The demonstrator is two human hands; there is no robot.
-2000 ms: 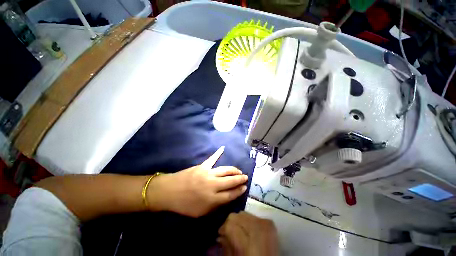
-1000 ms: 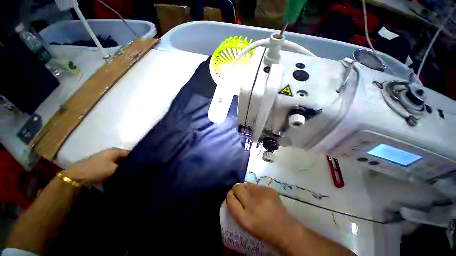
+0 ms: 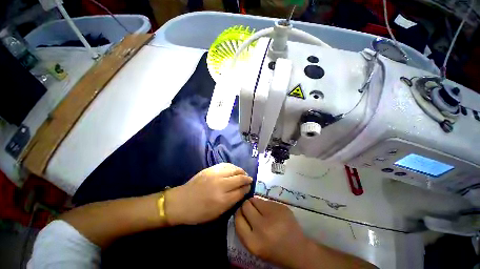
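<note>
Navy cloth (image 3: 152, 152) lies on the white table left of the needle and hangs toward my lap. Its right edge runs up to the presser foot (image 3: 255, 149) of the white sewing machine (image 3: 337, 100). My left hand (image 3: 213, 193) lies on the cloth, fingertips at its right edge just below the needle, pinching the cloth there. My right hand (image 3: 268, 228) is just below it, thumb and finger closed on the same edge. The exact finger grip is partly hidden.
Red thread snips (image 3: 353, 180) and loose thread (image 3: 310, 198) lie right of the needle. A yellow-green fan (image 3: 230, 52) stands left of the machine head. A brown cardboard strip (image 3: 79, 105) runs along the table's left. Pale blue tubs (image 3: 184, 29) stand behind.
My left hand has moved from the cloth's left edge to its right edge near the needle. My right hand stays at the cloth's edge. The view has shifted slightly.
</note>
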